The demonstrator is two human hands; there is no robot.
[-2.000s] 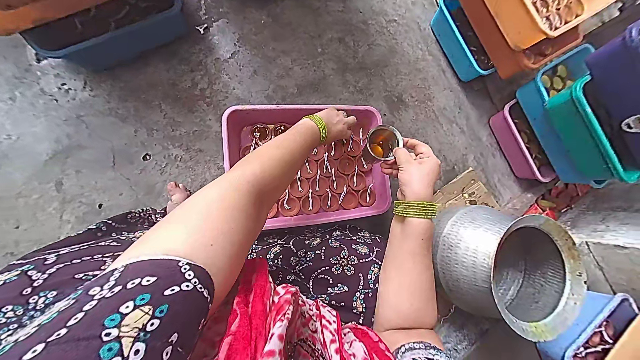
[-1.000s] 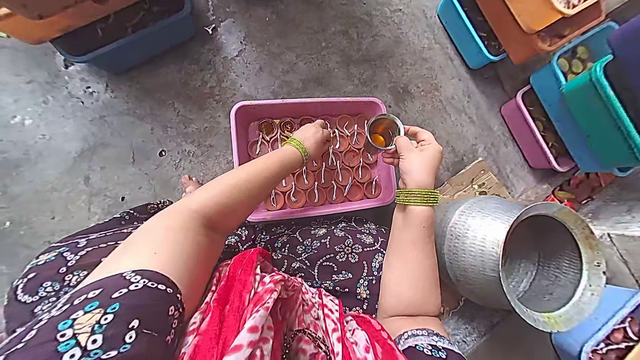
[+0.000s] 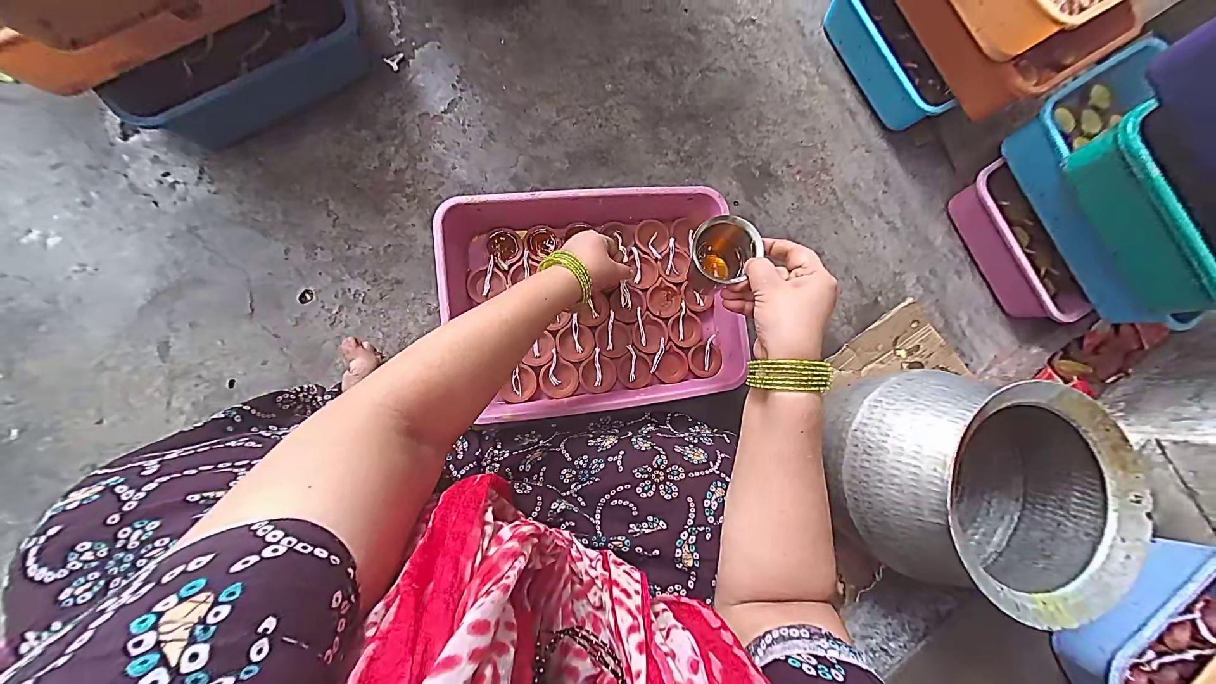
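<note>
A pink plastic tray (image 3: 589, 408) holds rows of small clay lamps (image 3: 558, 378), most with a white cotton wick (image 3: 598, 366). Several lamps in the upper left hold shiny amber liquid (image 3: 503, 245). My left hand (image 3: 600, 261) reaches down among the upper-middle lamps, fingertips at a wick; whether they pinch it cannot be told. Over the tray's upper right edge, my right hand (image 3: 793, 290) grips a small steel cup (image 3: 727, 249) by its rim, with amber liquid inside.
A large dented metal pot (image 3: 902, 465) lies on its side at right, by a piece of cardboard (image 3: 898, 342). Stacked plastic tubs (image 3: 1130, 190) stand upper right, others (image 3: 237, 100) upper left. A blue tub (image 3: 1102, 636) is lower right. A bare foot (image 3: 361, 359) rests left of the tray.
My left hand has moved left over the lamps, from nearer the cup to the upper middle of the tray. My right hand still holds the cup at the tray's right edge.
</note>
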